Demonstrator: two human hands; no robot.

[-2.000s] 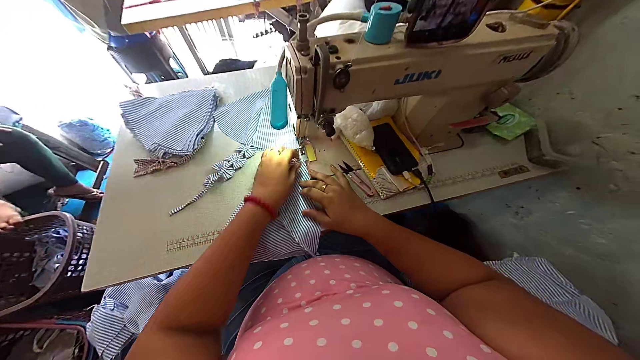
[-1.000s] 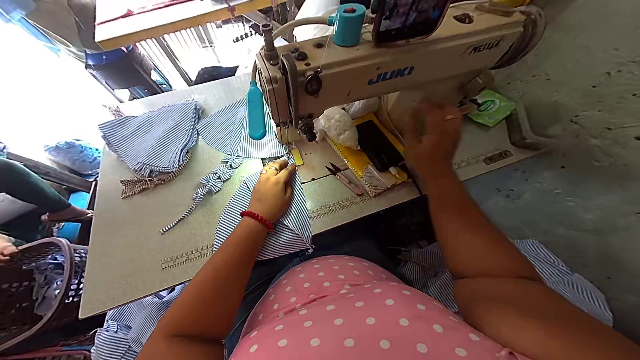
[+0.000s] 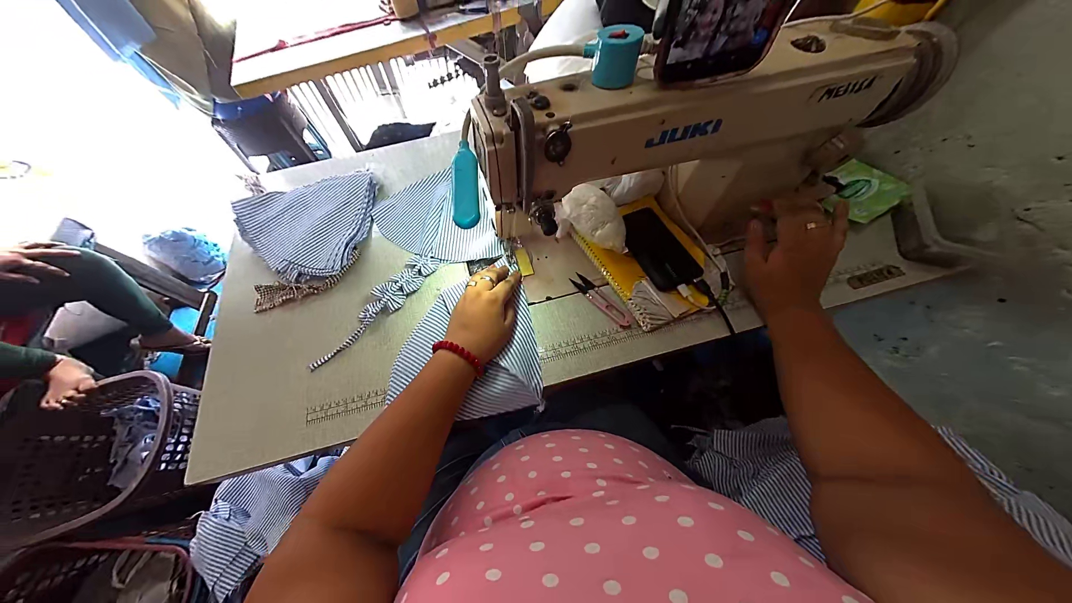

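Observation:
My left hand [image 3: 484, 314] lies flat, fingers together, on a blue-and-white striped fabric piece [image 3: 427, 356] just in front of the needle area of a Juki sewing machine [image 3: 712, 126]. My right hand [image 3: 796, 251] is at the base of the machine's pillar, its fingertips partly hidden; whether it holds anything cannot be told. A green packet [image 3: 871, 191] lies just beyond it. Left of my left hand is a gathered striped strip [image 3: 392, 295]. A stack of striped pieces [image 3: 310, 222] lies further left, and another striped piece [image 3: 414, 219] reaches toward the presser foot.
Pink-handled thread snips [image 3: 605, 303] lie beside a yellow notebook [image 3: 649, 314] bearing a black phone [image 3: 662, 249] and a white bundle [image 3: 595, 218]. A cable hangs over the table edge. At left are plastic baskets [image 3: 159, 452] and a seated person [image 3: 92, 293]. Striped cloth [image 3: 251, 511] hangs below the table.
My right hand has left the fabric beside my left hand and moved right, past the notebook, to the machine's base near the green packet. My left hand stays on the fabric.

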